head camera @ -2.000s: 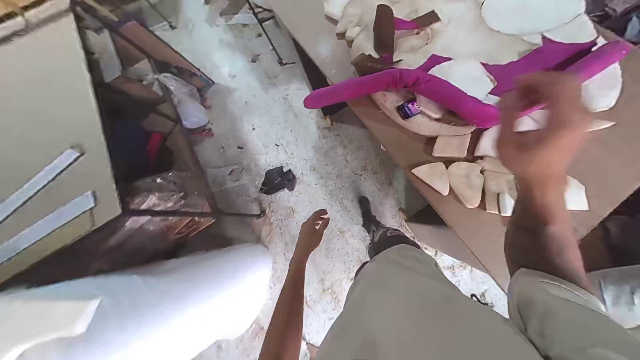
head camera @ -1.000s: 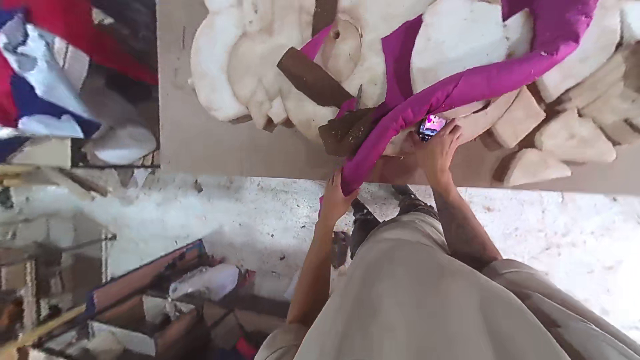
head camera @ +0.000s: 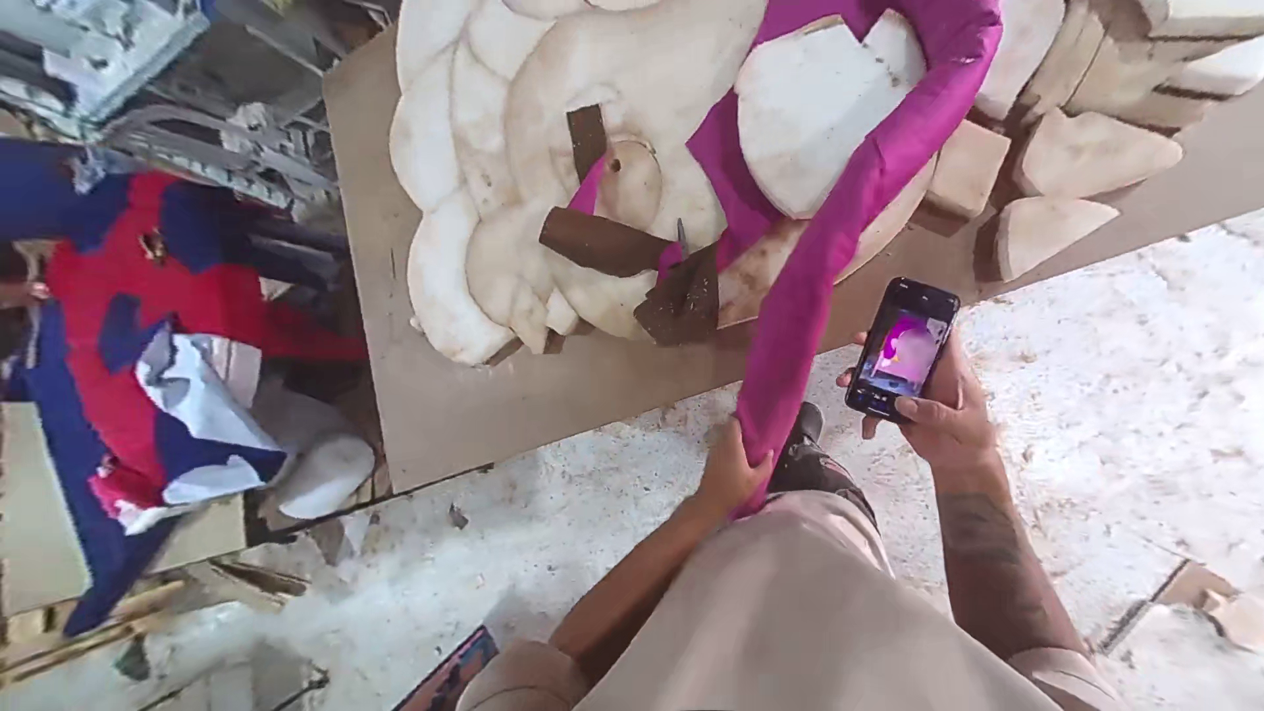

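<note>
My left hand is closed around the lower end of a long, padded magenta fabric tube, which runs up over the foam pieces on the board table. In my right hand is a smartphone, its lit screen showing a pink and purple picture, with my thumb at its lower edge. Flat magenta fabric lies around a rounded pale foam piece. Brown fabric strips with bits of magenta rest on the layered foam shape.
The board tabletop ends just in front of me. Loose foam blocks sit at its right. Red and blue fabric is heaped at the left, below metal frames. Scraps and dust mark the pale floor.
The phone, at the table edge under my right hand a second ago, is now lifted off in that hand. My left hand, free two seconds ago, holds the tube end. The view has turned toward the table.
</note>
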